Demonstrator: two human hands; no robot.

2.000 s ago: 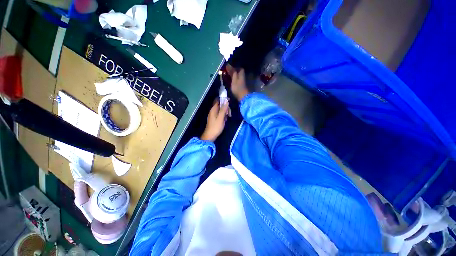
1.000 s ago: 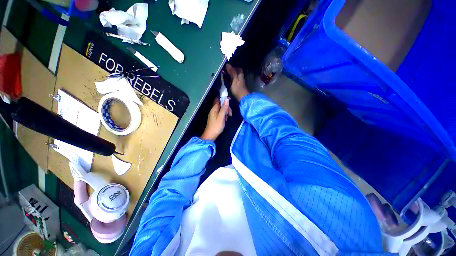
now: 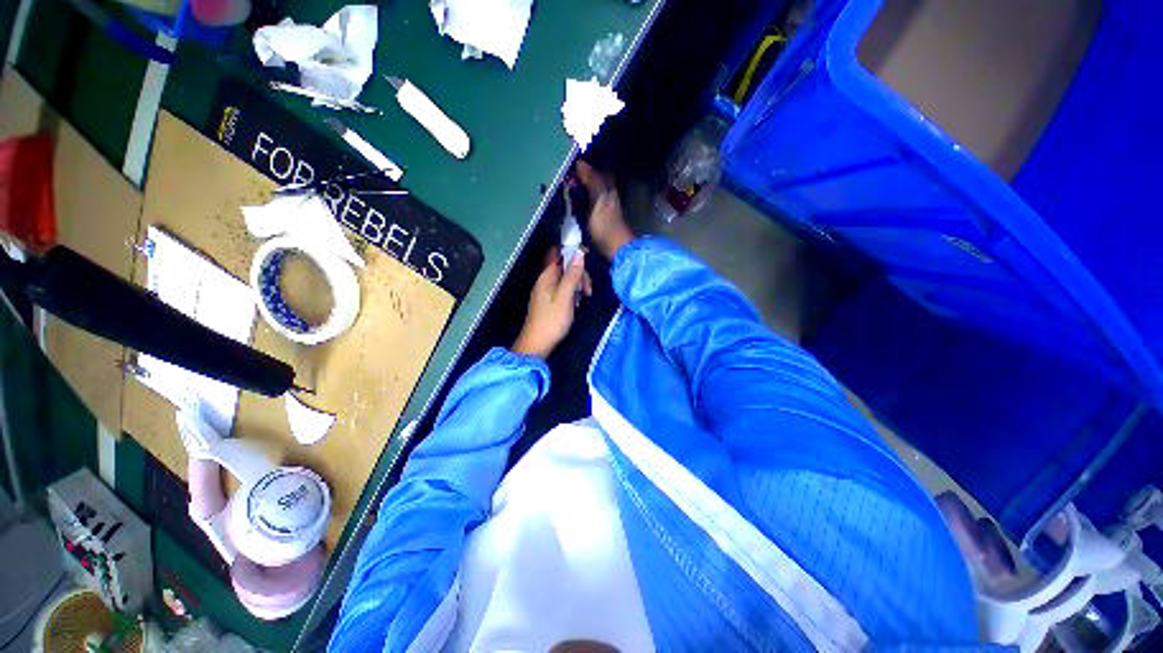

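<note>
My left hand (image 3: 551, 306) holds a small white bottle with a thin nozzle (image 3: 571, 239), in the dark gap beside the bench edge. The nozzle points up in the picture, toward my right hand. My right hand (image 3: 605, 211) is just above and to the right, its fingers closed around a small dark reddish item (image 3: 571, 183) near the nozzle tip. That item is mostly hidden and too small to name surely. White-and-pink headphones (image 3: 283, 513) lie at the lower left, with a white ear piece (image 3: 309, 418) on the cardboard (image 3: 383, 344).
A tape roll (image 3: 306, 290), a printed sheet (image 3: 191, 293) and a black arm (image 3: 160, 319) are over the cardboard. Crumpled tissues (image 3: 589, 112) and a white-handled knife-like tool (image 3: 431, 120) lie on the green mat. Large blue bins (image 3: 880, 191) stand at the right.
A small bright spot at the nozzle tip, seen two seconds ago, no longer shows. The bottle and my fingers have shifted only slightly.
</note>
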